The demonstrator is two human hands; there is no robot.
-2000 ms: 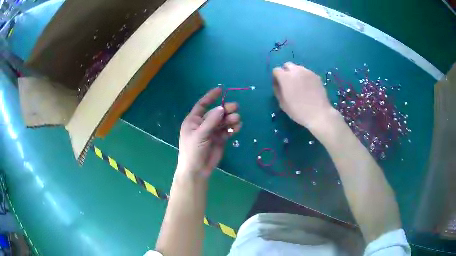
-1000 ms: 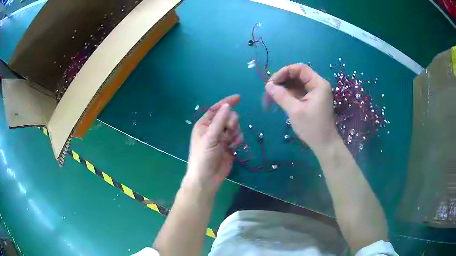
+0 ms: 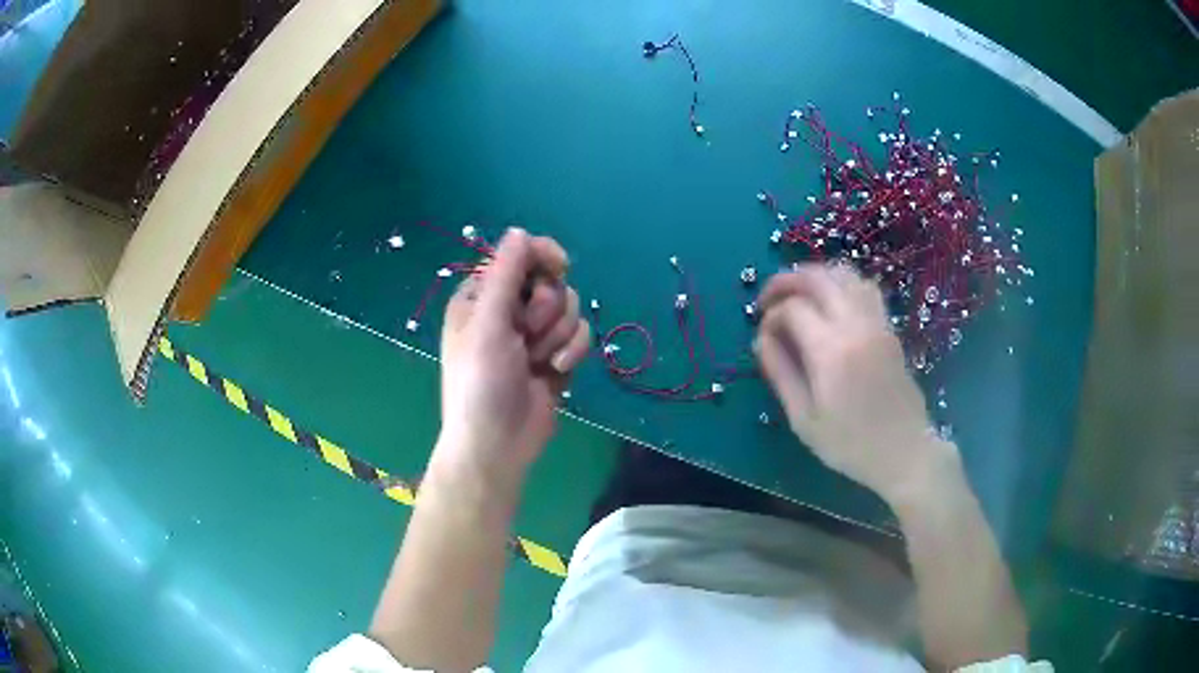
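Observation:
My left hand (image 3: 506, 322) is closed on several red wire leads (image 3: 460, 234); their white ends stick out to the left of the fingertips. My right hand (image 3: 835, 355) is blurred at the near left edge of the tangled pile (image 3: 920, 224) of red leads with white ends; its fingertips point down and what they hold cannot be told. A few loose leads (image 3: 690, 348), one curled into a ring (image 3: 629, 350), lie on the green mat between my hands. A single dark lead (image 3: 693, 82) lies apart at the far side.
An open carton (image 3: 250, 171) with red leads inside stands at the upper left. Another carton (image 3: 1144, 342) stands at the right edge. A white strip (image 3: 993, 59) runs along the far side. Black-and-yellow tape (image 3: 335, 454) runs at the near left.
My right hand has moved from the middle of the mat right and down to the pile. My left hand has shifted slightly left, and more leads show at its fingers. The view has shifted.

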